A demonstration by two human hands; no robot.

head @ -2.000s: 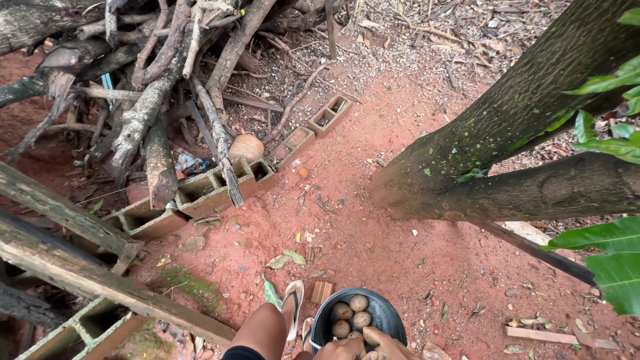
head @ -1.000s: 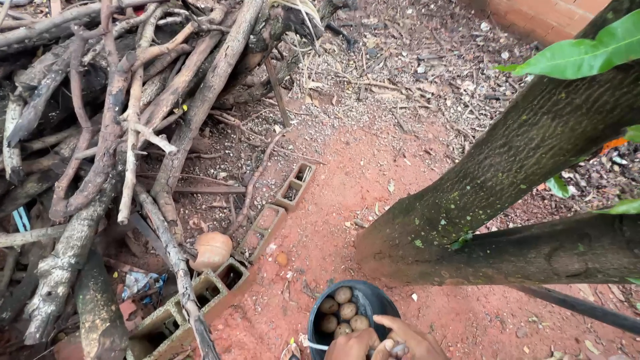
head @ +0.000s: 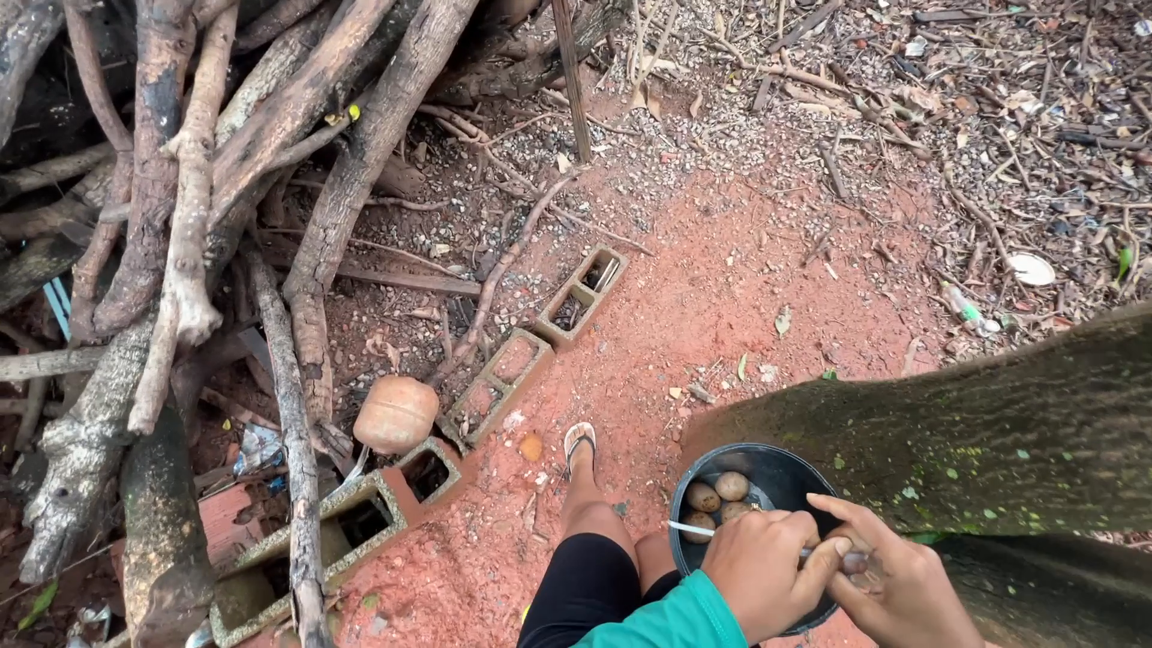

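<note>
A black plastic bucket (head: 681, 486) with several round brown fruits or tubers (head: 731, 486) inside is at the lower right, beside the tree trunk. Over its near side, my left hand (head: 765, 562) is closed around the white bucket handle (head: 691, 528). My right hand (head: 895, 576) is over the bucket's right side, its index finger extended and its thumb side close to the left fingers. A small pale, shiny object (head: 853, 562) shows between the two hands; its kind and which hand grips it are unclear.
Hollow concrete blocks (head: 497, 387) line the red soil, with a clay-coloured round container (head: 396, 414) beside them. Piled branches (head: 315, 225) fill the left. The tree trunk (head: 972, 450) stands at right; a plastic bottle (head: 965, 308) and white lid (head: 1031, 269) lie beyond it.
The bucket and both hands have moved along the path, now close beside the tree trunk. The camera view has shifted strongly. A sandalled foot now shows ahead of the bucket.
</note>
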